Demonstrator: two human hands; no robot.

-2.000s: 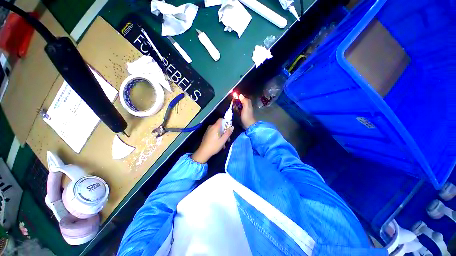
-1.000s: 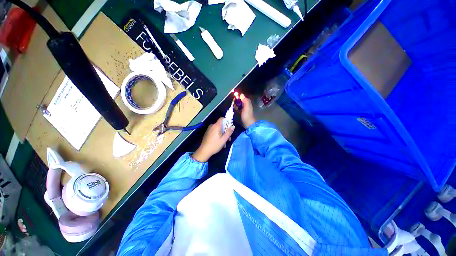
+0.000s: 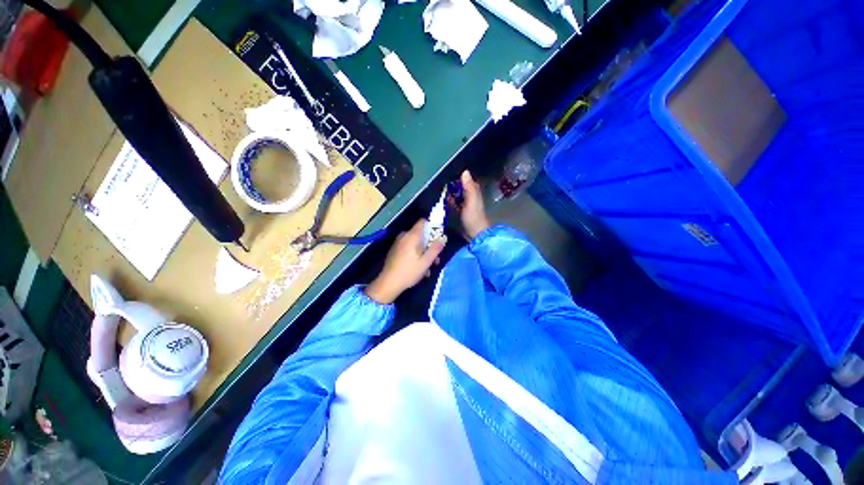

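My left hand [image 3: 405, 262] is shut on a small white glue bottle [image 3: 435, 224], held past the bench's front edge with its thin nozzle pointing away from me. My right hand [image 3: 472, 207] is shut on a small dark purple lighter [image 3: 455, 192], close beside the nozzle. No flame shows at the lighter. The white-and-pink cat-ear headphones [image 3: 164, 364] lie at the lower left of the bench. A loose white ear piece [image 3: 232, 273] lies on the cardboard [image 3: 210, 352].
Blue-handled cutters [image 3: 329, 212], a tape roll [image 3: 274, 171] and a printed sheet [image 3: 142, 210] lie on the cardboard. A black rod [image 3: 163, 147] crosses above it. Crumpled tissues [image 3: 456, 28] and a white tube [image 3: 403, 78] lie on the green mat. A large blue bin [image 3: 654, 208] stands at the right.
The bright flame at the lighter by the nozzle has gone out. The lighter has drawn back slightly from the nozzle tip, and both hands keep their holds.
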